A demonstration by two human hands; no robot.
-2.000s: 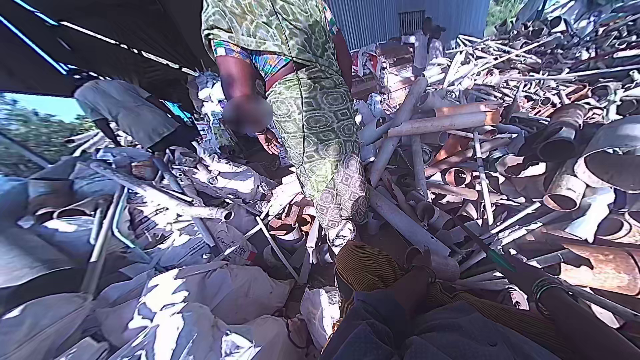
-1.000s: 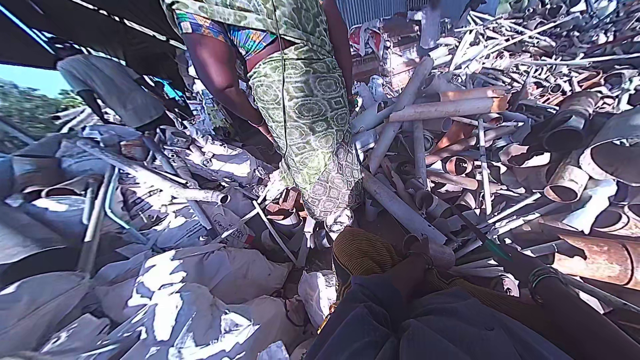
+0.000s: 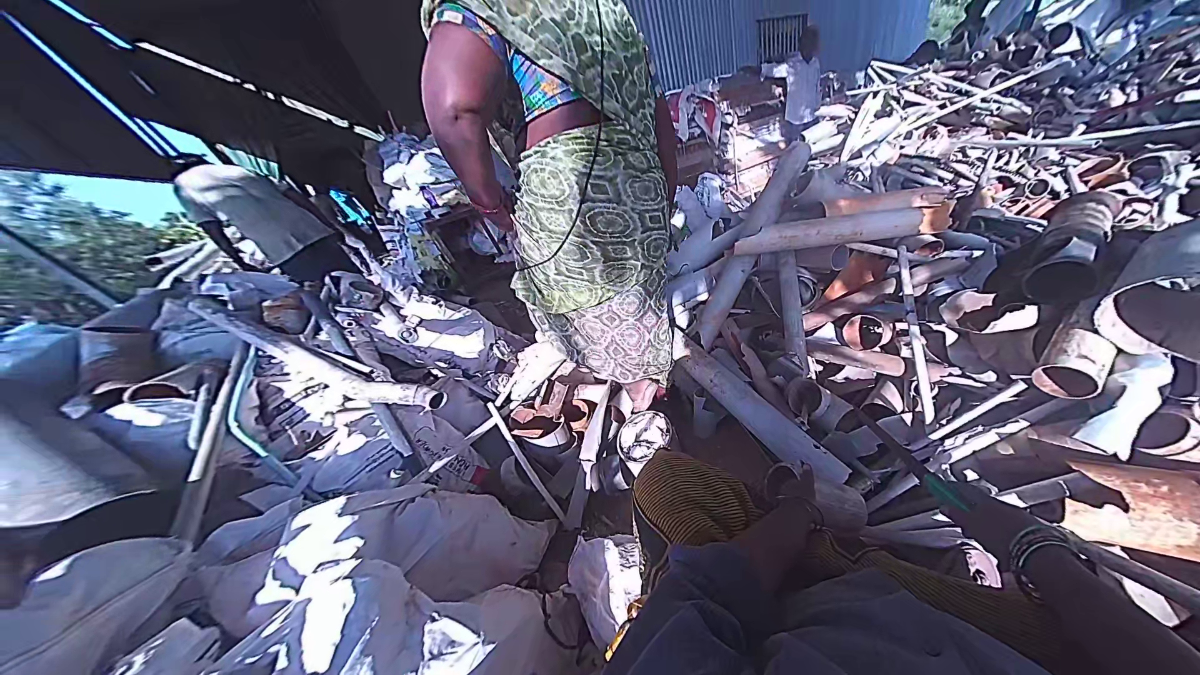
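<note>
My right hand (image 3: 984, 516) is closed on the green handle of a long thin tool (image 3: 891, 445), probably a saw or blade, which points up and left over the scrap. Near my knee, my left hand (image 3: 792, 520) grips a short piece of pipe (image 3: 783, 478), its open end toward the upper left. Right beside that hand lies the end of a pale plastic pipe (image 3: 764, 412). Yellow-and-black striped cloth (image 3: 698, 497) covers my knee. Shade hides the fingers of both hands in part.
A person in a green patterned garment (image 3: 600, 225) stands ahead; another person (image 3: 253, 211) bends over at the left. White sacks (image 3: 422, 544) fill the lower left. Broken pipes (image 3: 1073, 361) are heaped on the right. A third person (image 3: 803, 84) is far back near a corrugated metal wall (image 3: 703, 42).
The person ahead has straightened somewhat, and the arm that reached down has come up beside the waist. My hands stay in about the same place.
</note>
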